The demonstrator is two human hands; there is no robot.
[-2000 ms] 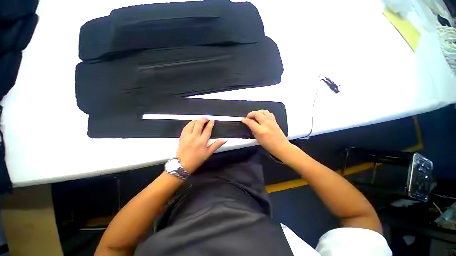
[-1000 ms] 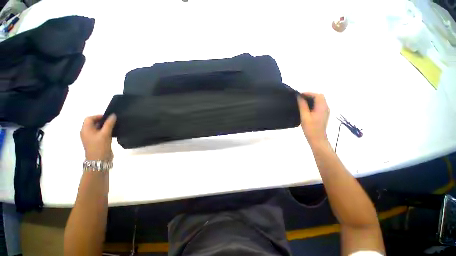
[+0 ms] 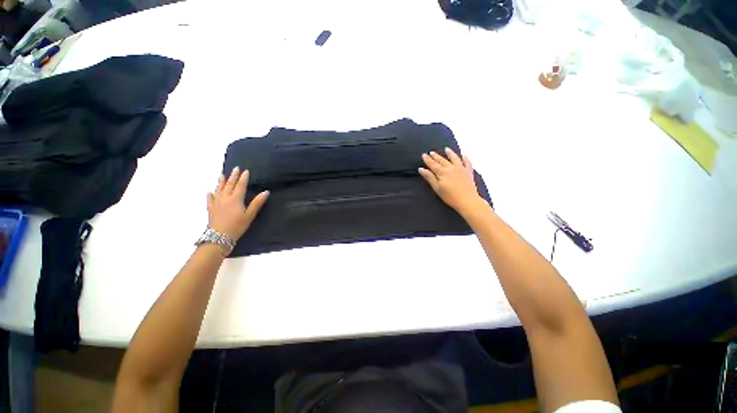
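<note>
Two overlapping stacks of black fabric panels lie in the middle of the white table. The nearer panel stack (image 3: 364,218) has a thin slot line along it. The farther panel stack (image 3: 339,157) has a raised middle edge. My left hand (image 3: 232,208) lies flat with fingers spread on the left end of the stacks, a metal watch on its wrist. My right hand (image 3: 449,179) lies flat with fingers spread on their right end. Neither hand grips anything that I can see.
Small thread snips (image 3: 571,232) with a dark cord lie at right. Black cut pieces (image 3: 89,137) and a bundle of black strips (image 3: 61,282) lie at left, by a blue tray (image 3: 10,246). Clear plastic bags (image 3: 659,68) and a yellow card (image 3: 685,139) are at far right.
The single slotted panel near the table edge was lifted by both ends and now lies on the nearer stack. Both hands have let go and rest flat. The view has shifted.
</note>
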